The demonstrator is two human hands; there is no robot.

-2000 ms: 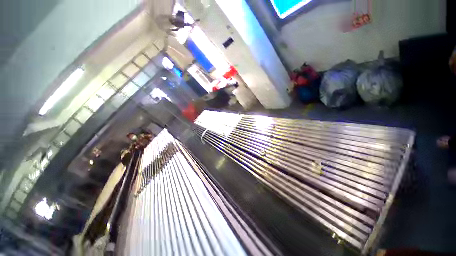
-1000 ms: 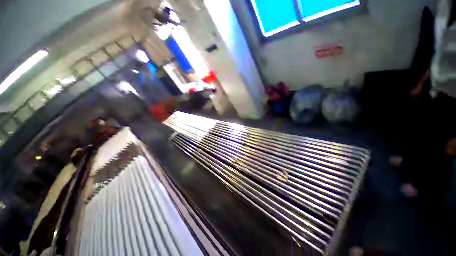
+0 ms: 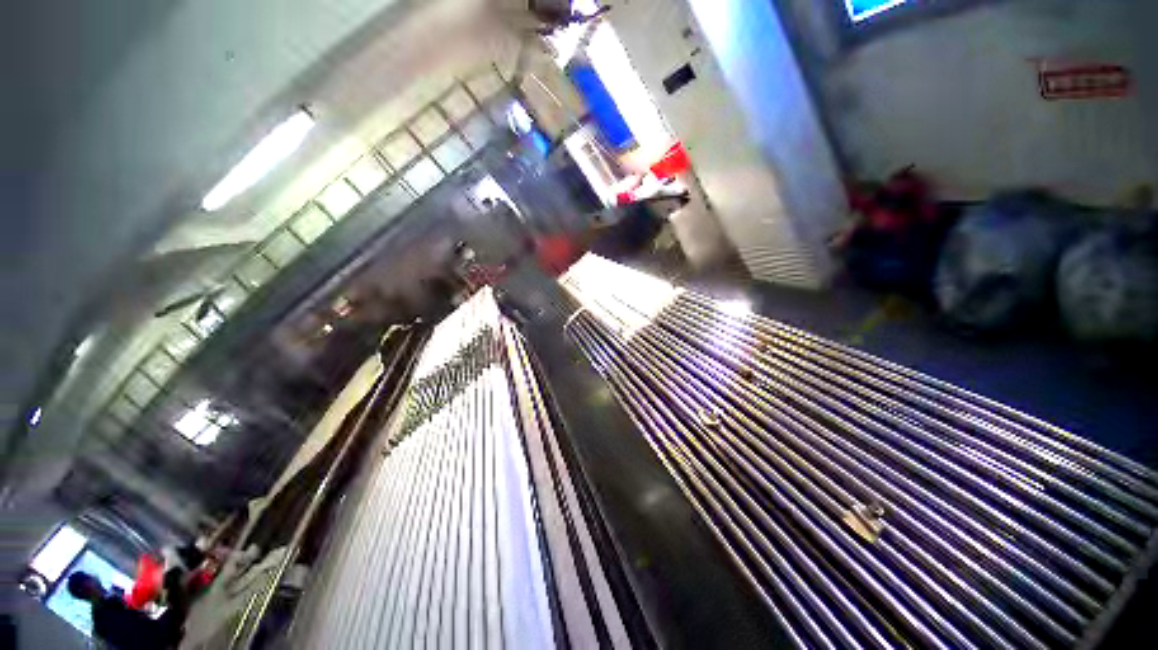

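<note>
A white fabric panel with long parallel ridges lies over a tube rack in the lower middle of the head view. Bare dark-looking tubes show across it near its far part, with more pale fabric beyond. A second tube rack stands to the right, its shiny metal tubes mostly bare. Two small pale scraps lie on it, one at the lower middle. White fabric covers its far left end. Neither of my hands is in the picture.
A dark strip of floor runs between the racks. Beige cloth lies left of the white panel. A pillar and grey bags stand beyond the right rack. A person in dark clothes is at the far lower left.
Since one second ago the view has swung left and closer, so both racks sit further right and the right rack looks larger. A person now shows at the lower left.
</note>
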